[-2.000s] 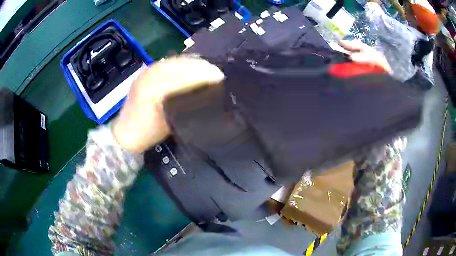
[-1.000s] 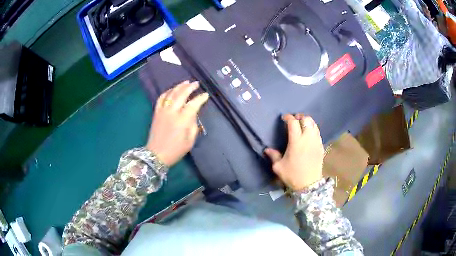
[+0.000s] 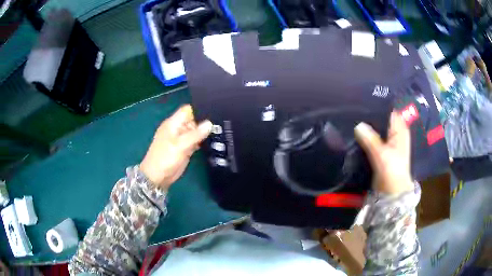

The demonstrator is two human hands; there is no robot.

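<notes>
A black printed box blank (image 3: 243, 102) with a headphone picture, small round icons and a red patch is held up in front of me, slightly blurred. My left hand (image 3: 175, 145) grips its left edge, thumb on the printed face. My right hand (image 3: 389, 151) grips its right side, thumb on the face. More black blanks with red patches (image 3: 436, 135) lie behind it to the right. The fingers behind the held blank are hidden.
Blue trays (image 3: 162, 59) with black headsets stand on the green line behind. A black open carton (image 3: 67, 64) is at far left. A white roll (image 3: 62, 236) and label sheets (image 3: 17, 229) lie at the bench's left edge. A brown carton (image 3: 434, 202) is at lower right.
A blank with the headphone picture has been lifted off the stack and turned, its red patch now lower. My right hand has moved right and now holds its side; my left holds the other edge.
</notes>
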